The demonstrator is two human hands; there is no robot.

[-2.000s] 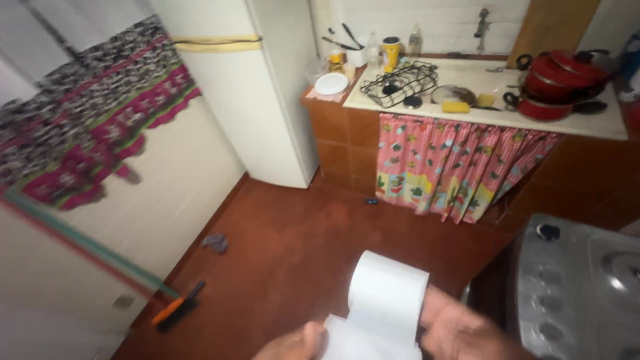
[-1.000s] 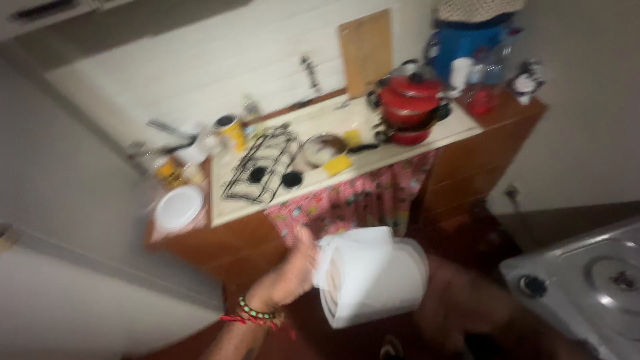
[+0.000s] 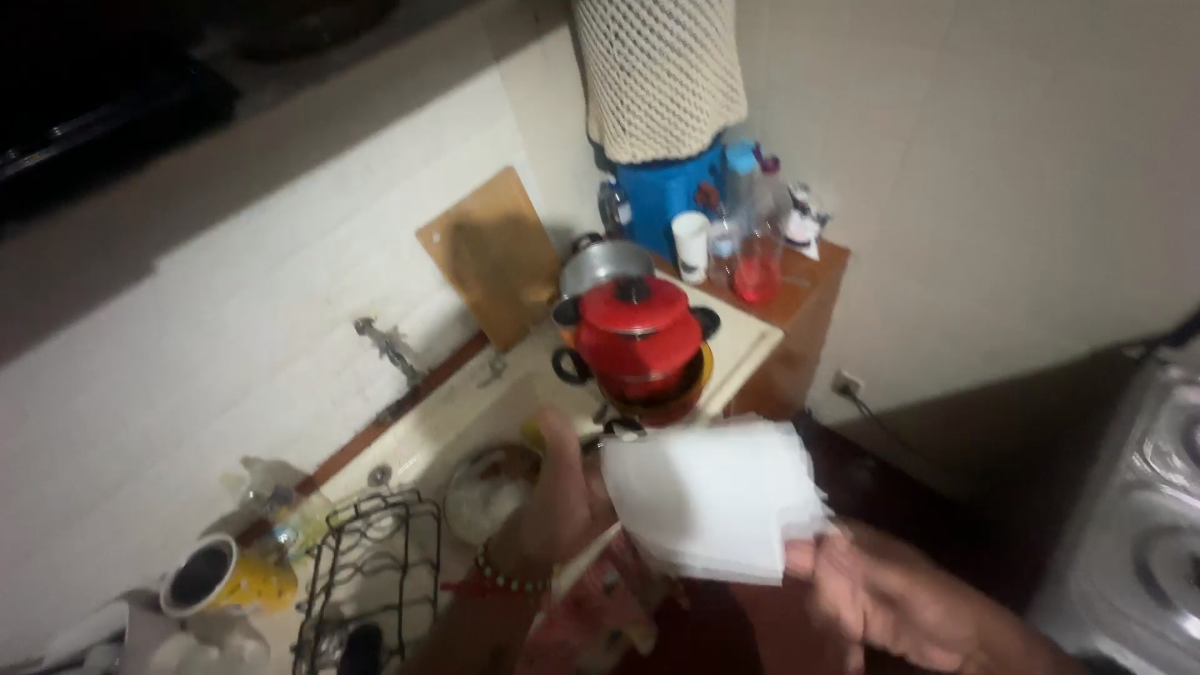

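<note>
Between my hands is a roll of white paper (image 3: 708, 497), blurred by motion, above the gap between counter and stove. My left hand (image 3: 558, 497), with a beaded bracelet and a red cord on its wrist, is at the roll's left side, thumb raised. From the lower right, my right hand (image 3: 853, 581) grips the roll's lower right edge, where loose layers of paper hang. The roll hides some of the fingers on both hands.
Beyond my hands, a red lidded pot (image 3: 637, 328) stands on the sink counter before a wooden cutting board (image 3: 497, 258). A wire dish rack (image 3: 375, 572) and yellow cup (image 3: 230, 577) are lower left. Bottles (image 3: 755, 234) stand behind; a stove (image 3: 1134, 525) is at right.
The view has swung right and closer to the sink corner. My left hand, low at the roll's edge two seconds ago, now has its thumb up beside it. The roll stays between both hands.
</note>
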